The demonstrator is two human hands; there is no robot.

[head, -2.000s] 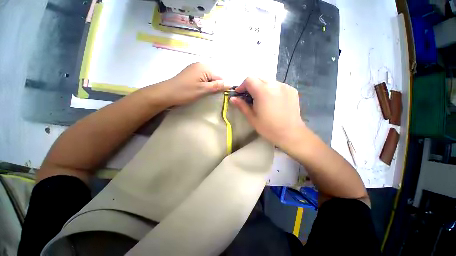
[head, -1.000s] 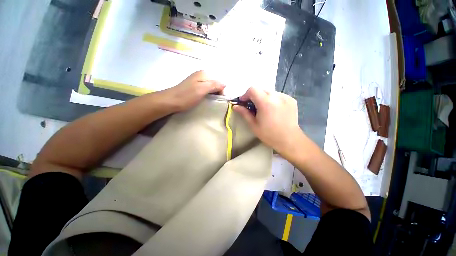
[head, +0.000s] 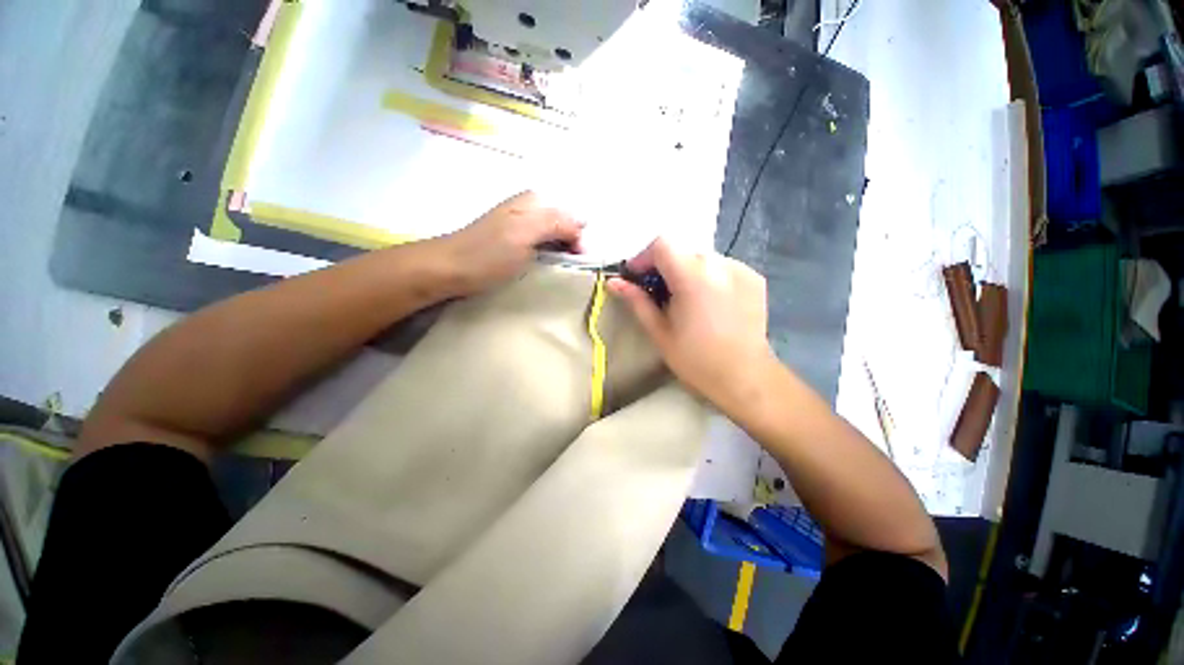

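Note:
The large beige sheet (head: 442, 416) lies folded over my lap and up to the table edge. A narrow yellow strip (head: 597, 351) runs down it from the top edge. My left hand (head: 513, 244) pinches the pale top edge just left of the strip. My right hand (head: 708, 312) is at the same edge on the right, closed on small dark thread snips (head: 643, 278). Their tips are at the top of the yellow strip. My fingers hide most of the snips.
The sewing machine head (head: 532, 29) is at the top, above a white sheet (head: 351, 143) bordered with yellow tape. A thin black cord (head: 783, 130) crosses the grey plate (head: 818, 182). An awl-like tool (head: 879, 400) and brown pieces (head: 975, 416) lie right. A blue crate (head: 753, 535) is below.
The view has shifted, so the table items sit farther left and lower than two seconds ago. Both hands stay at the top edge, with the snips still in my right hand.

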